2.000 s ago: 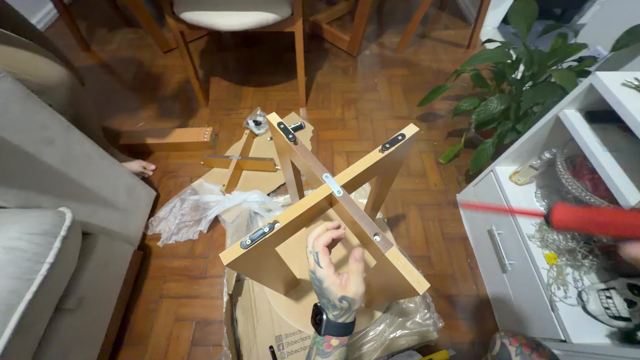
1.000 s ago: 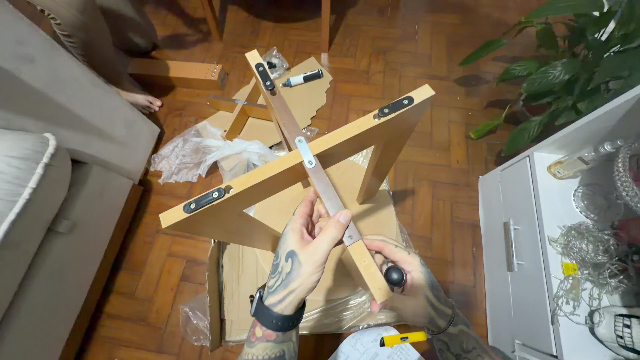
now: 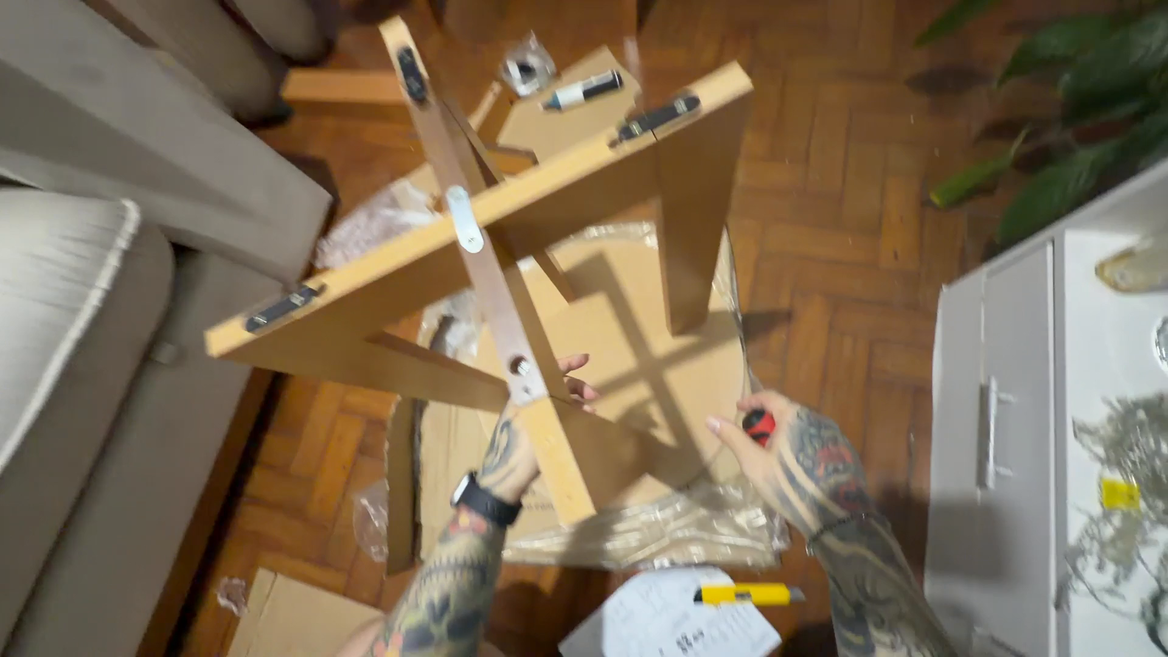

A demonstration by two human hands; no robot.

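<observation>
A wooden crossed-leg table base (image 3: 566, 187) stands on a round wooden panel (image 3: 693, 383). A metal plate (image 3: 464, 219) spans the crossing, and black fittings (image 3: 663, 116) sit on three arm ends. The nearest arm bears a hole and no black fitting. My left hand (image 3: 520, 447) reaches behind that arm, its fingertips showing past the far side; the arm hides its grip. To the right of the base, my right hand (image 3: 780, 447) is closed around a tool handle with a red and black end (image 3: 758, 426).
Cardboard and clear plastic film (image 3: 639, 538) lie under the panel. In front are a paper sheet (image 3: 671, 620) and a yellow utility knife (image 3: 748, 595). A marker-like tube (image 3: 584, 91) lies behind. A grey sofa (image 3: 91, 365) stands left, a white cabinet (image 3: 999, 401) right, with a plant (image 3: 1077, 119) behind it.
My right hand has moved away from the near arm, to its right, with the tool. My left hand has shifted from on top of that arm to behind it. The black fitting seen there is not plain earlier.
</observation>
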